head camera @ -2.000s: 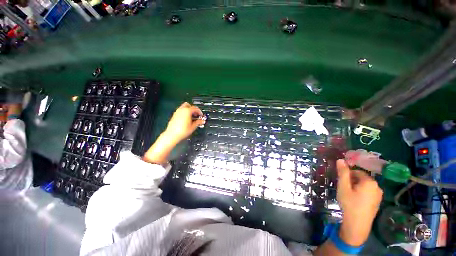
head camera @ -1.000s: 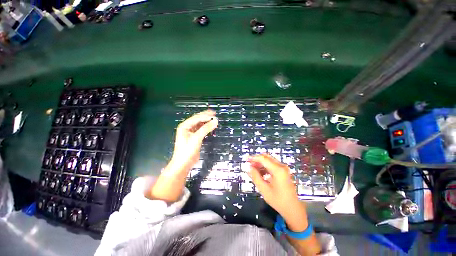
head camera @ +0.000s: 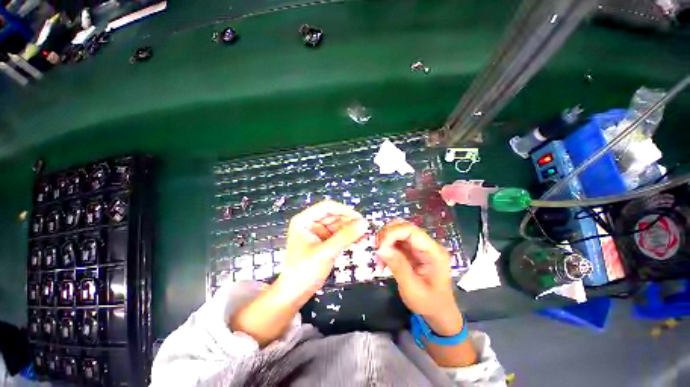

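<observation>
My left hand [head camera: 316, 240] is over the middle of the clear gridded tray [head camera: 261, 160], its fingertips pinched on a small dark unit [head camera: 370, 227], mostly hidden. My right hand [head camera: 420, 266] is just right of it, thumb and fingers curled close to the unit. Whether it holds a tiny part cannot be told. Small white parts [head camera: 344, 266] are scattered on the tray, with some in front of it. The pink-red syringe [head camera: 467, 193] with a green cap lies at the tray's right end, and no hand touches it.
A black blister tray [head camera: 138, 249] with filled pockets is at left. A white tissue [head camera: 391, 157] lies on the clear tray. A slanting metal post [head camera: 507, 72] stands behind. At right are a blue controller [head camera: 576, 219], glass jar [head camera: 533, 266], hose, blue bin [head camera: 616, 140] and black fan [head camera: 654, 233].
My right hand has moved from beside the syringe to the tray's middle, close to my left hand. My left hand has come inward from the tray's left corner. The camera view has turned right.
</observation>
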